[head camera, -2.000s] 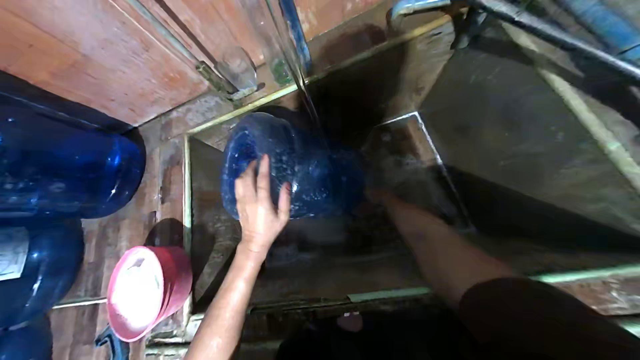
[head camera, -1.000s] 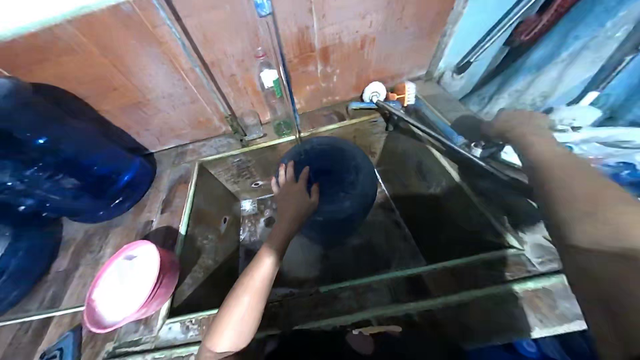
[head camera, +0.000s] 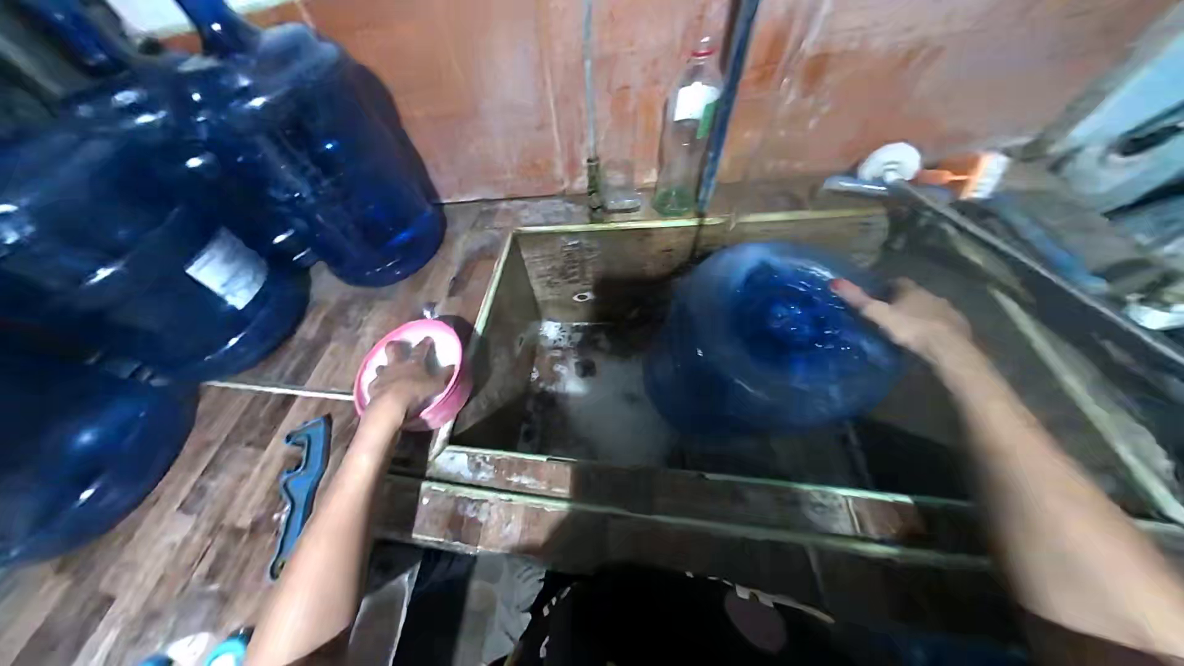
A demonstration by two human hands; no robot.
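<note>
A large blue plastic water jug [head camera: 768,342] lies in the tiled basin [head camera: 647,481], its base toward me. My right hand [head camera: 911,319] rests on the jug's upper right side, fingers spread. My left hand [head camera: 407,375] reaches into a round pink tub [head camera: 453,402] on the counter left of the basin; its fingertips are at the white content, and whether they grip anything cannot be told. A blue plastic jug handle [head camera: 301,490] lies on the counter beside my left forearm.
Several blue water jugs [head camera: 342,157] crowd the counter at left. Behind the basin stand a glass bottle [head camera: 686,129] and a small clear glass [head camera: 622,190]. An orange brush [head camera: 967,174] and a metal bar [head camera: 999,240] are at the right. A blue pipe [head camera: 726,102] runs down at the back.
My left hand has left the jug and moved left to the pink tub. My right hand, over the basin's right side a second ago, is now on the jug.
</note>
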